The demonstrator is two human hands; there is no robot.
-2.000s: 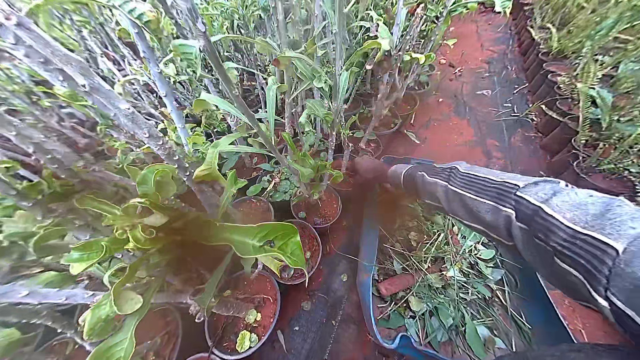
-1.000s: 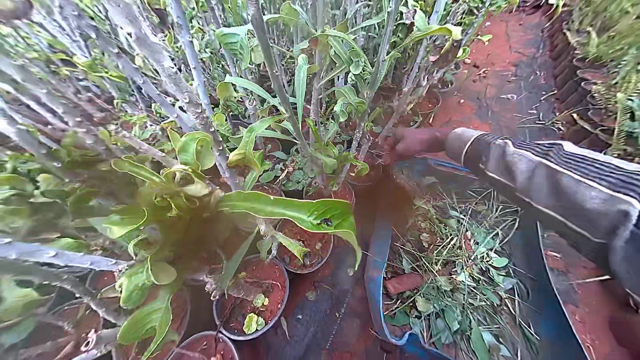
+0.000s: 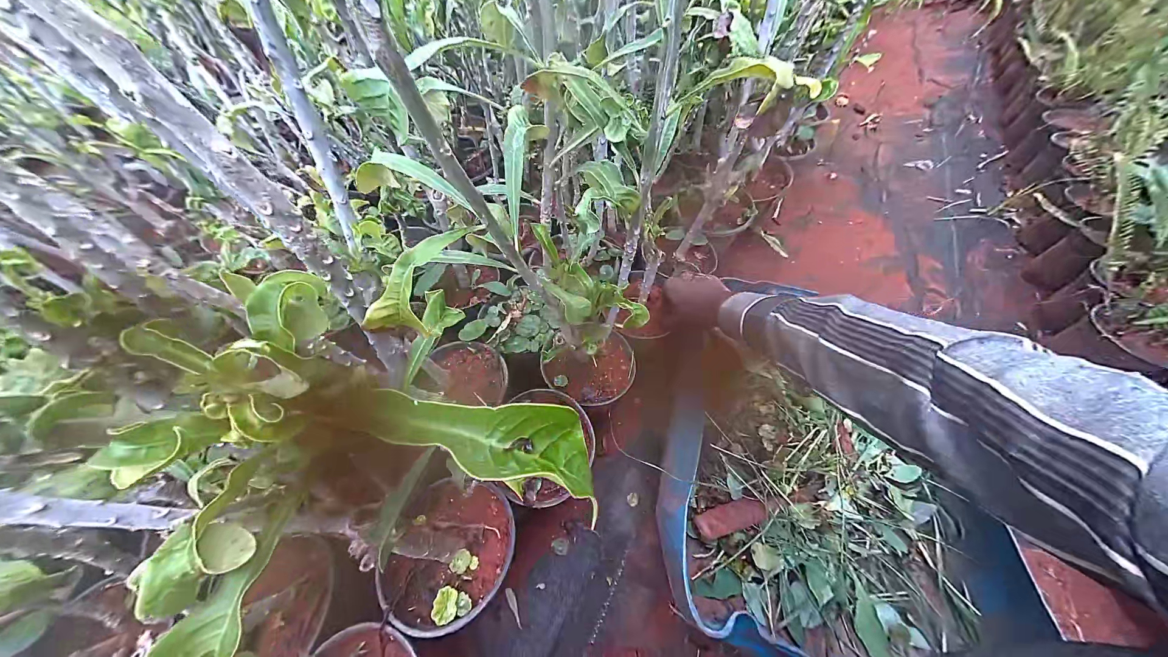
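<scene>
My right hand (image 3: 695, 303), blurred, reaches in from the right in a grey sleeve with dark ribbed panels. It is at the far left corner of a blue tray (image 3: 680, 484), beside a small pot of reddish soil (image 3: 593, 372) with thick-stemmed plants behind it. Its fingers are too blurred to tell what they touch. Cut grass and leaves (image 3: 821, 520) lie in the tray, with a reddish-brown chunk (image 3: 730, 518) among them. My left hand is not in view; a large curled green leaf (image 3: 493, 436) spreads at the lower left.
Grey knobbly stems (image 3: 201, 164) crowd the left and top. More pots, such as a black-rimmed one (image 3: 447, 557), stand near the bottom. A red-stained ground sheet (image 3: 876, 210) runs between the plants and a row of pots (image 3: 1058, 265) along the right.
My right hand was more clearly visible against the pots a second ago; it is now blurred near the tray's corner. The view has shifted slightly.
</scene>
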